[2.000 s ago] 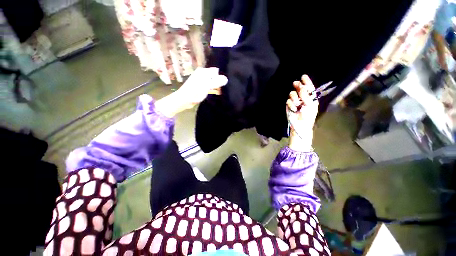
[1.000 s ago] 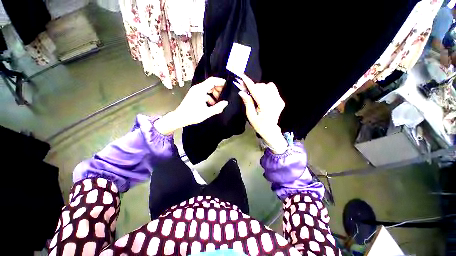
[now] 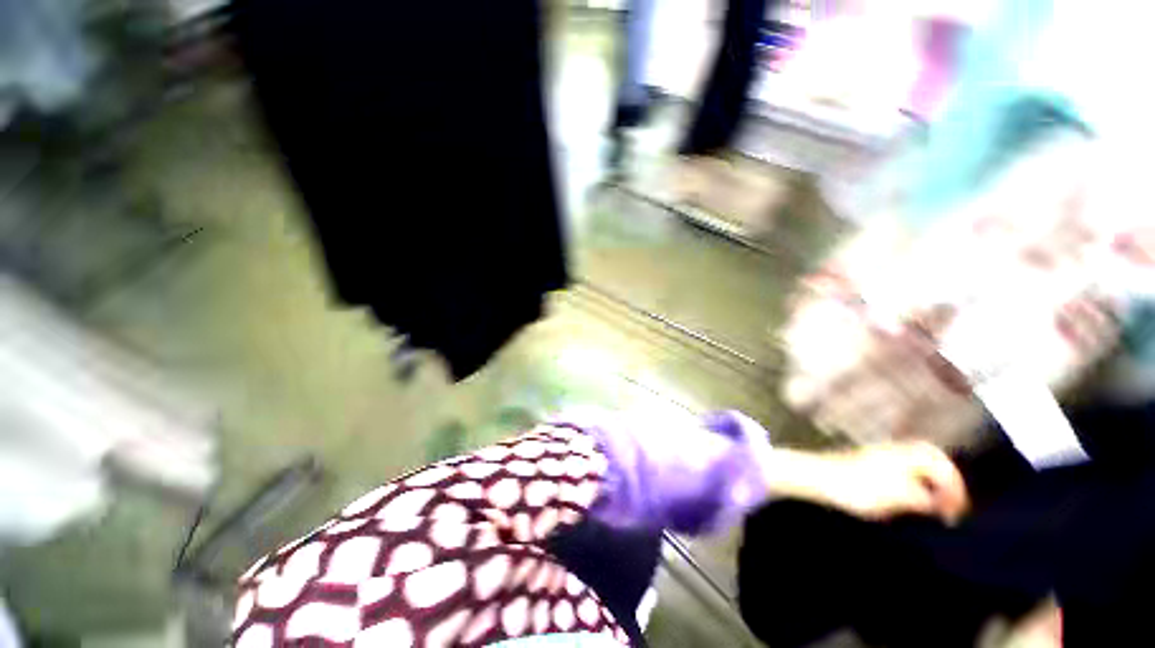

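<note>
The picture is blurred. A black garment [image 3: 874, 570] hangs at the lower right, with a white tag [image 3: 1032, 418] above it. My left hand [image 3: 906, 481] is at the upper edge of the black cloth, its fingers closed on it. Its purple sleeve cover and patterned sleeve run in from the lower left. A small skin-coloured patch at the bottom edge, likely my right hand [image 3: 1039, 627], is mostly hidden by the cloth and cut off. No snips can be seen.
More black garments [image 3: 418, 165] hang at the upper left centre. Floral garments [image 3: 937, 304] hang at the right. A thin floor bar [image 3: 665, 323] crosses the greenish floor. Blurred pale cloth [image 3: 76, 405] lies at the left edge.
The view has swung left, so the tagged black garment and my left hand now appear at the lower right. My right hand has gone almost out of sight.
</note>
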